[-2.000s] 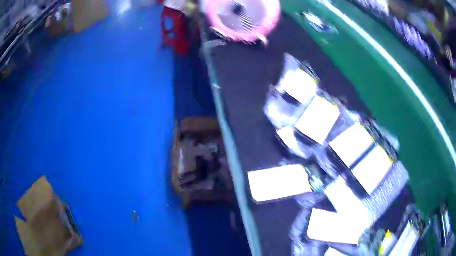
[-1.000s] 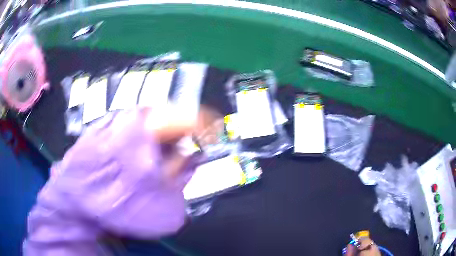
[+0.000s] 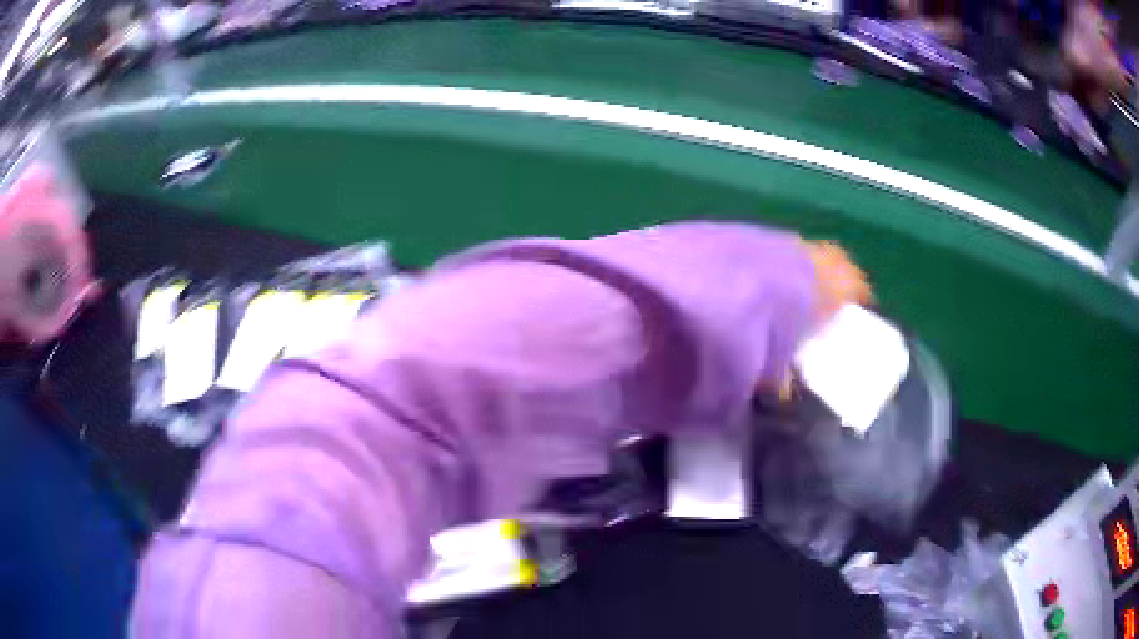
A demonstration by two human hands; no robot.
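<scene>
My left arm, in a lilac sleeve, reaches from the lower left across the mat. My left hand (image 3: 834, 285) is blurred and partly hidden; its fingers are around a white-faced power bank unit (image 3: 854, 367) with a clear plastic bag (image 3: 893, 437) hanging about it. Another white unit (image 3: 708, 478) lies below the sleeve's end. A unit with yellow tape (image 3: 477, 560) lies near the mat's front, partly under the sleeve. My right hand is not in view.
Several bagged units (image 3: 191, 352) lie at left on the black mat, beside a pink fan (image 3: 38, 256). Crumpled plastic (image 3: 931, 587) lies by the white tester (image 3: 1043, 562) at lower right. The green conveyor (image 3: 437, 169) runs behind, with a small item (image 3: 194, 165) on it.
The view has swung from the blue floor to the bench. My left hand has moved from the middle units to the right, onto a bagged unit. My right hand, holding a plug, has left the picture.
</scene>
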